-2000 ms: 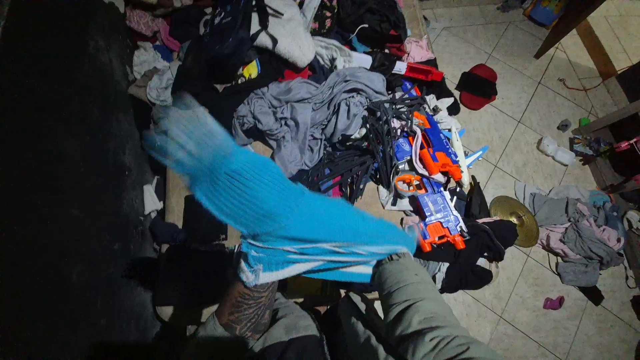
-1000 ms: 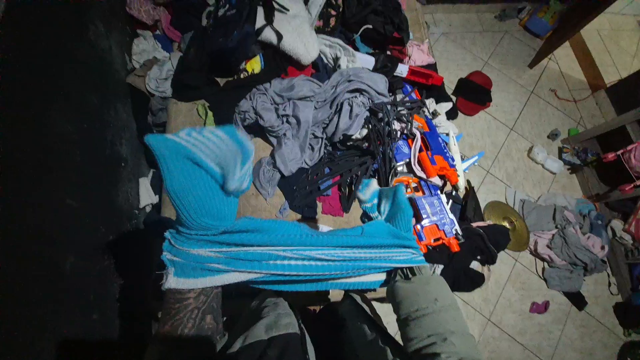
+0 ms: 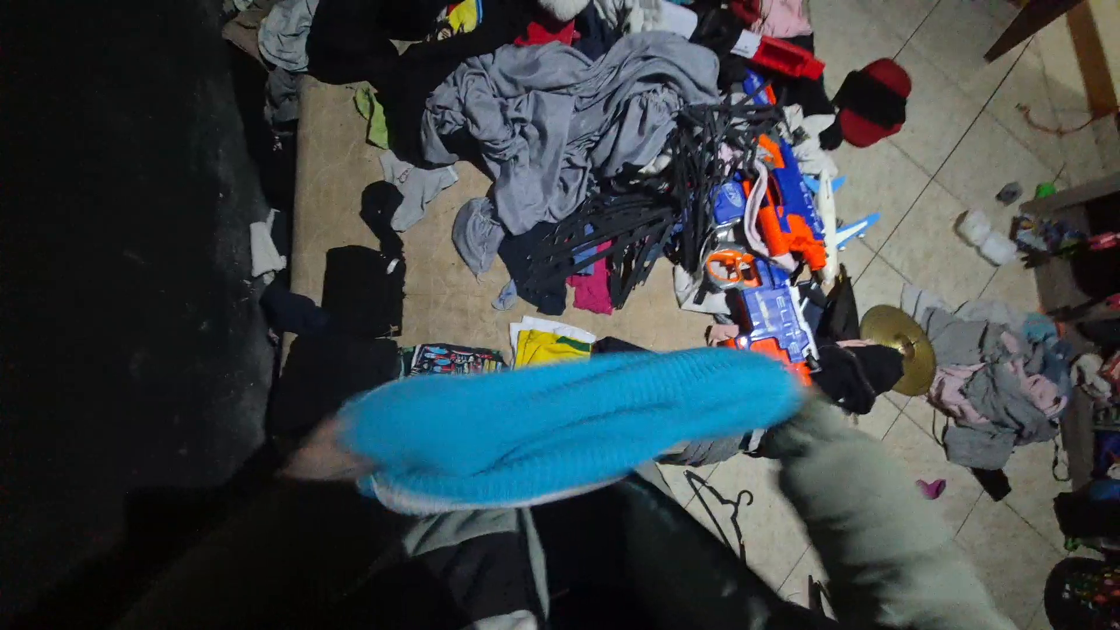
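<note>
A blue ribbed knit garment with a pale lower edge stretches between my two hands, blurred by motion. My left hand is at its left end, partly in shadow, the fingers hidden by the cloth. At its right end is my right hand, mostly covered by the knit, below a green-grey sleeve. Just beyond the garment lie folded clothes, among them a yellow and white piece and a dark patterned one.
A grey crumpled cloth, black plastic hangers and blue-orange toy blasters lie on the beige surface. On the tiled floor are a red-black cap, a cymbal, a clothes pile and a hanger.
The blue knit garment has gone from spread out, with a raised sleeve at the left, to a narrower bundle between my hands. Folded clothes beyond it now show.
</note>
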